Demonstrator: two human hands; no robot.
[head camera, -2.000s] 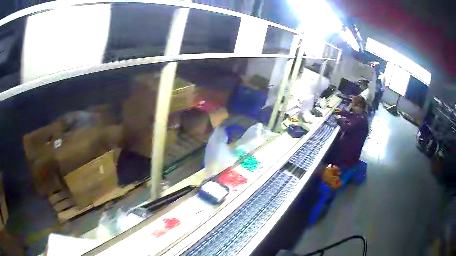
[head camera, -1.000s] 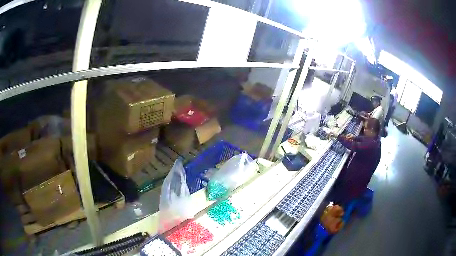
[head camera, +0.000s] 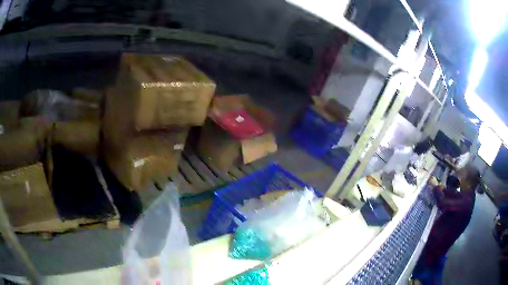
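Neither of my hands is in the picture. Nearest in front of me, a loose pile of green components (head camera: 249, 275) lies on the white shelf (head camera: 312, 257), cut off by the bottom edge. More green pieces show in a clear plastic bag (head camera: 289, 218) behind it. Another upright clear bag (head camera: 159, 239) stands to the left, with a little red at its base. A strip of circuit board panels (head camera: 390, 253) runs along the line on the right. A dark bin (head camera: 377, 211) sits farther along the shelf.
Behind the shelf are a blue crate (head camera: 223, 209), stacked cartons (head camera: 172, 106), an open carton with a red sheet (head camera: 239, 122), and another blue crate (head camera: 314, 131). A cream frame post (head camera: 365, 136) rises from the shelf. A person in dark red (head camera: 454, 217) is at the line.
The view has swung left and closer to the cartons and crate. The red pile and white-filled bin have left the picture. The worker and panels now appear farther right.
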